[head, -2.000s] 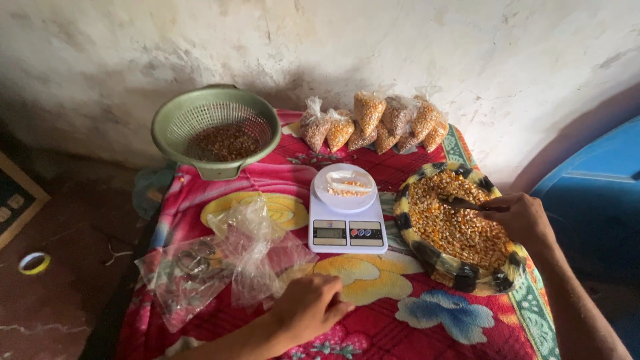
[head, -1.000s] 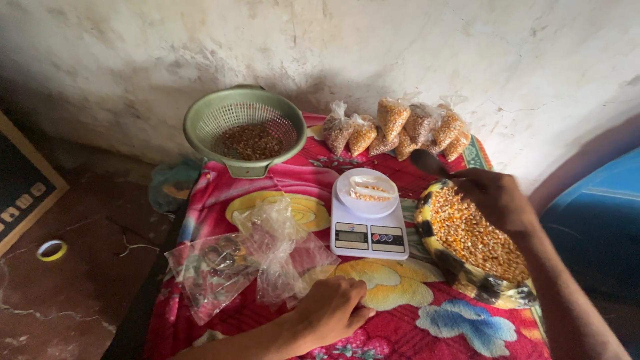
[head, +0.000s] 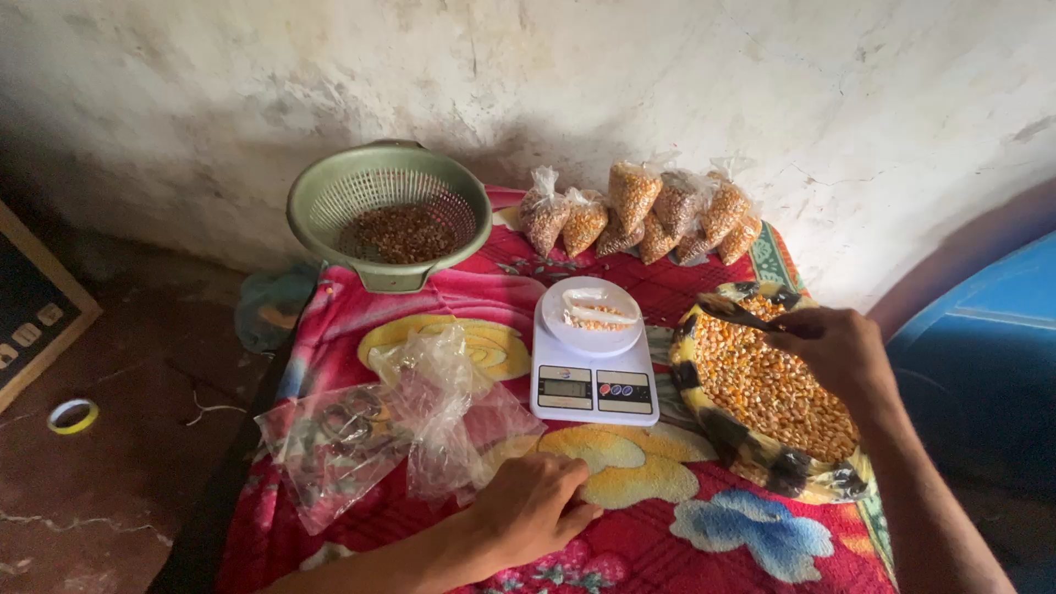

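Note:
My right hand (head: 833,342) grips a dark spoon (head: 730,313) over the far side of a basket wrapped in yellow and black material (head: 689,375), filled with corn kernels (head: 771,379). Left of it stands a white digital kitchen scale (head: 594,388); on its round pan lies a clear plastic bag (head: 598,312) with some kernels. My left hand (head: 532,503) rests on the floral cloth in front of the scale, fingers curled; whether it holds anything is hidden. Beside it lie clear plastic bags (head: 437,412).
A green colander (head: 388,268) with brownish grains stands at the back left. Several filled, tied bags (head: 634,194) sit along the table's back edge by the wall. A blue container (head: 982,346) is at the right. A roll of tape (head: 73,417) lies on the floor.
The spoon in my right hand was in the kernels two seconds ago, then raised near the basket's far edge; it is now lower, over the kernels. My left hand has stayed on the cloth.

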